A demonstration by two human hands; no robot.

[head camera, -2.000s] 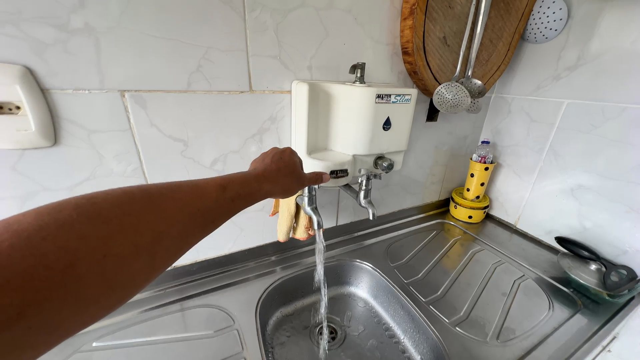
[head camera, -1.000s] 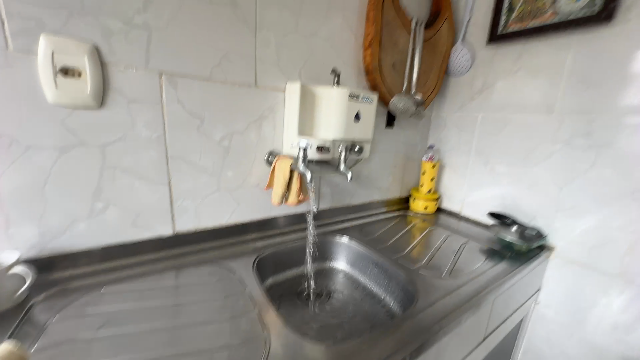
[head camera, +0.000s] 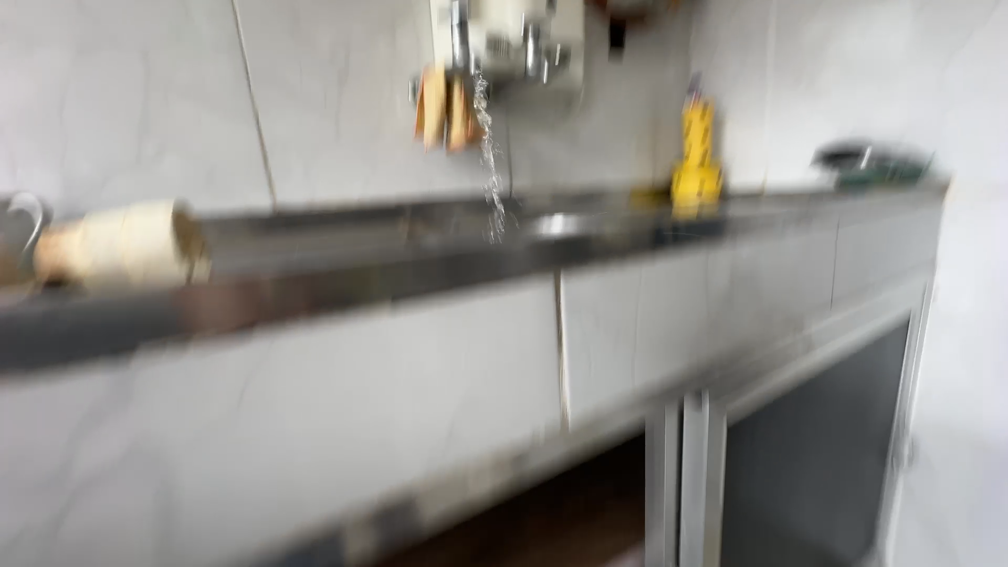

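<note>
Neither my left hand nor my right hand is in the head view, which is blurred by motion. Water (head camera: pixel 490 169) runs from the left tap (head camera: pixel 460 35) under a white wall-mounted water unit (head camera: pixel 504 39), whose top is cut off. A second tap (head camera: pixel 534 47) sits to the right of it. Beside the running tap hang yellow-orange gloves or cloths (head camera: pixel 447 110). The sink's steel front edge (head camera: pixel 441 264) crosses the view, and the basin's inside is mostly hidden behind it.
A cream cylindrical thing (head camera: pixel 130 242) lies at the left near a metal handle (head camera: pixel 27 220). Yellow containers (head camera: pixel 696 173) stand at the back right, left of a dish with dark utensils (head camera: pixel 874 164). Below is a tiled counter front (head camera: pixel 354 409) and a partly open cabinet with a metal frame (head camera: pixel 697 480).
The hand seen at the left tap two seconds ago has left the view. The view has dropped low, to the counter's front. Water keeps running.
</note>
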